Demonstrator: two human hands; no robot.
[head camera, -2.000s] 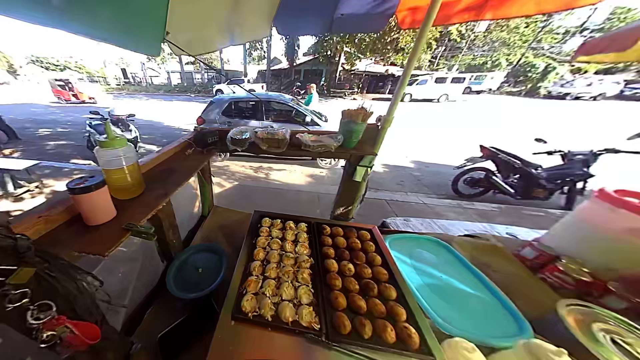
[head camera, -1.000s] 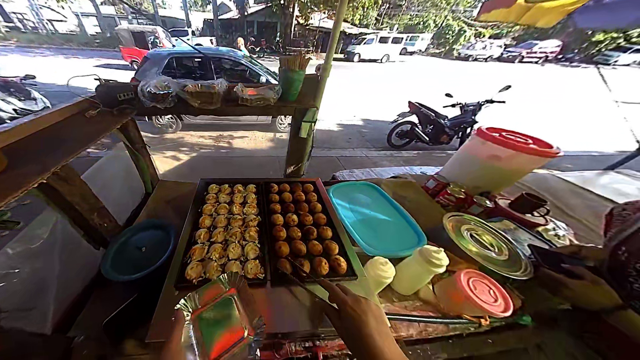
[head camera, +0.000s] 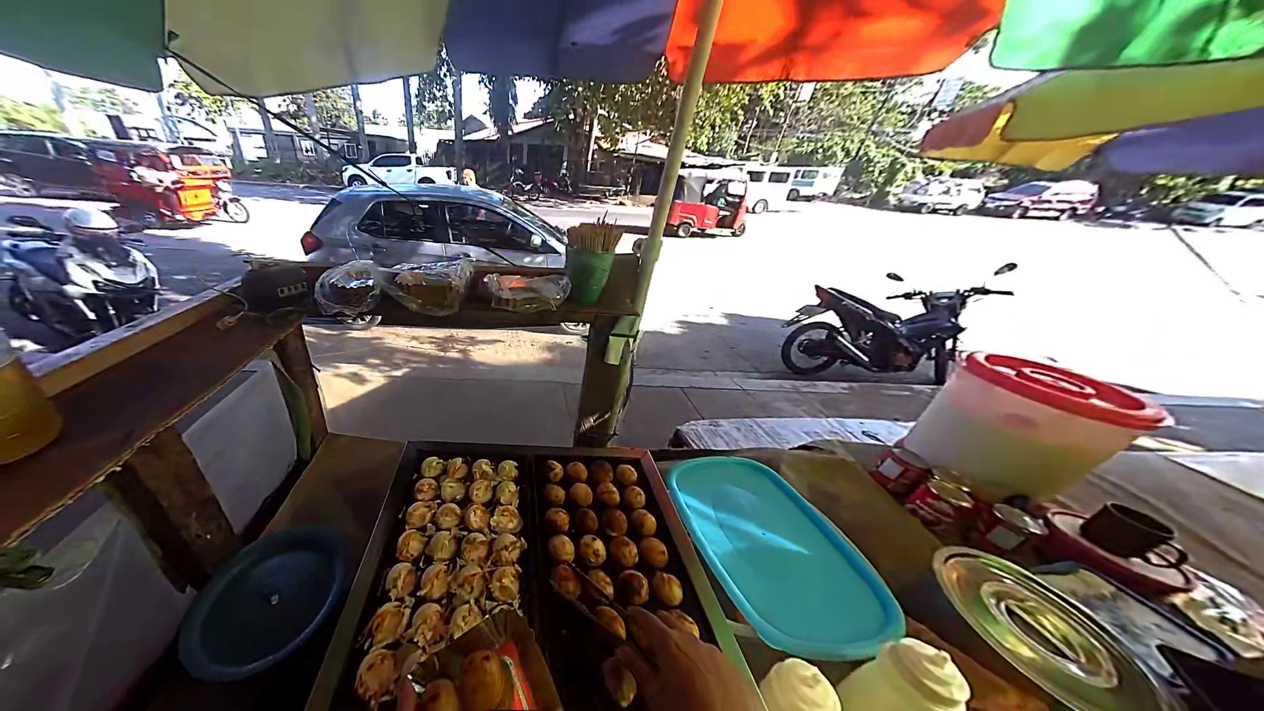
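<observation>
My right hand (head camera: 681, 664) reaches over the front of the right pan and holds what look like dark tongs or sticks (head camera: 585, 602). Their tips lie among the browned dough balls (head camera: 622, 551). At the bottom edge, a paper tray (head camera: 499, 657) with several browned balls in it covers the front of the left pan. Only a bit of my left hand (head camera: 406, 691) shows at the tray's left side, holding it. Paler balls with shredded topping (head camera: 475, 548) fill rows in the left pan.
A turquoise lid (head camera: 785, 553) lies right of the pans, with white bottle tops (head camera: 904, 681) in front. A dark blue basin (head camera: 265, 602) stands left. Farther right are a metal lid (head camera: 1042, 627) and a red-lidded bucket (head camera: 1027, 425). A wooden shelf (head camera: 464, 314) and umbrella pole (head camera: 681, 148) rise behind.
Browned balls now lie in the paper tray, which looked without them one second ago. Gaps have opened at the front of the right pan. Both hands came into view after the earliest frame.
</observation>
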